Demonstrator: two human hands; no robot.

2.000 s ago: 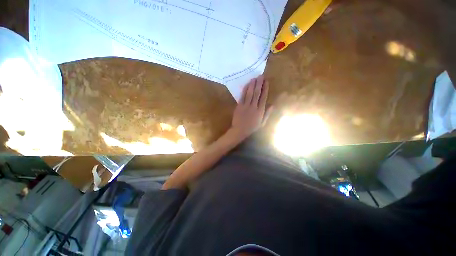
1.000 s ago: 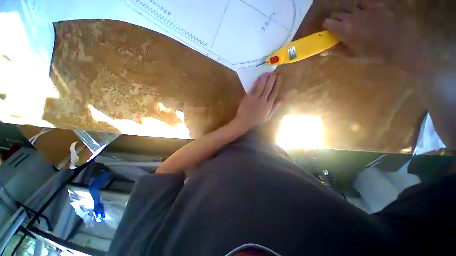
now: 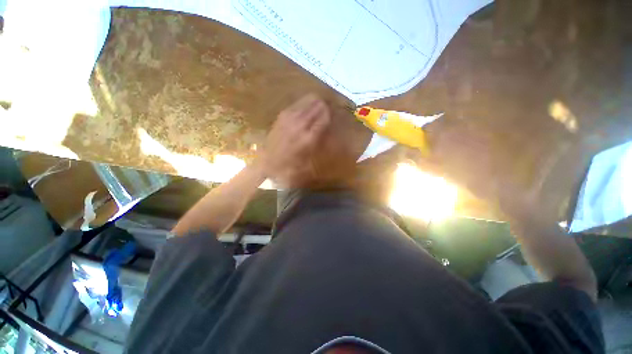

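The white pattern sheet (image 3: 388, 41) with printed lines lies at the top of the view, its rounded lower edge now cut clean. The yellow cutter (image 3: 398, 129), red spot at its front, points up-left, its dark tip at the sheet's lower corner. My right hand (image 3: 461, 162), blurred, is at the cutter's rear end and holds it. A small white paper offcut (image 3: 378, 146) shows under the cutter, apart from the sheet. My left hand (image 3: 298, 142), blurred, is left of the cutter, off the paper; its fingers are not clear.
More white paper (image 3: 41, 76) lies at the left, washed out by glare. Another white sheet (image 3: 610, 187) is at the right edge. The brown tabletop (image 3: 187, 90) has bright glare patches. Below its edge are a cardboard box (image 3: 59, 183) and a clear bag with something blue (image 3: 111, 276).
My left hand has left the paper and moved left. The cutter has moved down and turned, with my right hand lower. The strip by the sheet's corner is now separate.
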